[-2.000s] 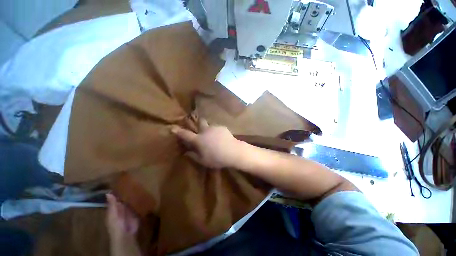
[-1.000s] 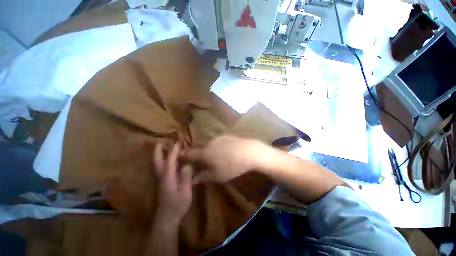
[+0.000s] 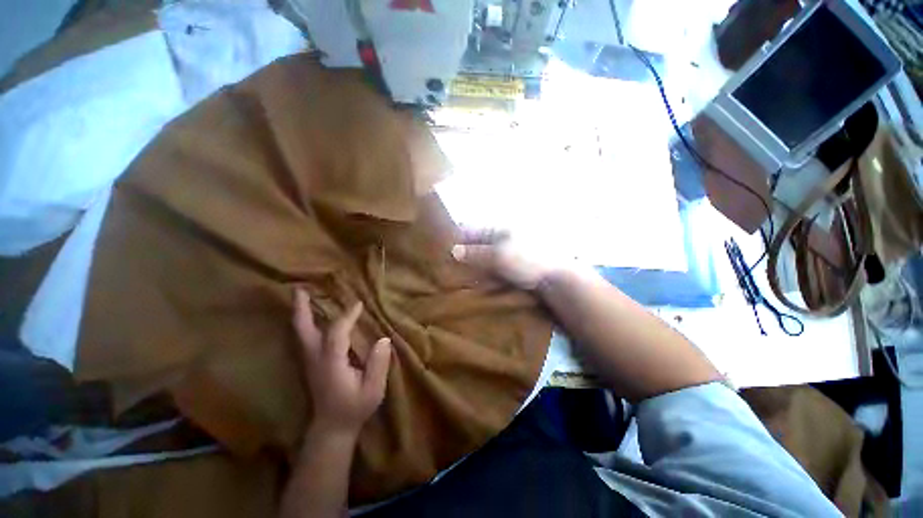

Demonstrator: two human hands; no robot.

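Observation:
A large brown garment panel (image 3: 233, 233) lies spread in front of me, with folds gathering towards its middle. White cloth shows along its left and lower edges. My left hand (image 3: 344, 369) rests on the panel left of the gathered folds, palm down with fingers spread. My right hand (image 3: 501, 258) lies at the panel's right edge, fingers pointing left; it is partly washed out by glare. Whether its fingertips pinch the cloth is unclear. The white sewing machine head (image 3: 415, 51) stands above the panel, with a yellow clamp frame (image 3: 486, 87) beside it.
A bright white sheet (image 3: 607, 172) lies on a blue-black bed plate (image 3: 658, 286). A control screen (image 3: 810, 76), dark cord (image 3: 673, 111), scissors (image 3: 759, 293) and tan bag straps (image 3: 784, 243) are at right. White cloth (image 3: 71, 142) is heaped at left. Brown cloth (image 3: 810, 435) hangs lower right.
My right hand has moved from the gathered folds to the panel's right edge. The flap that stuck out at right no longer shows there. The view has shifted rightward.

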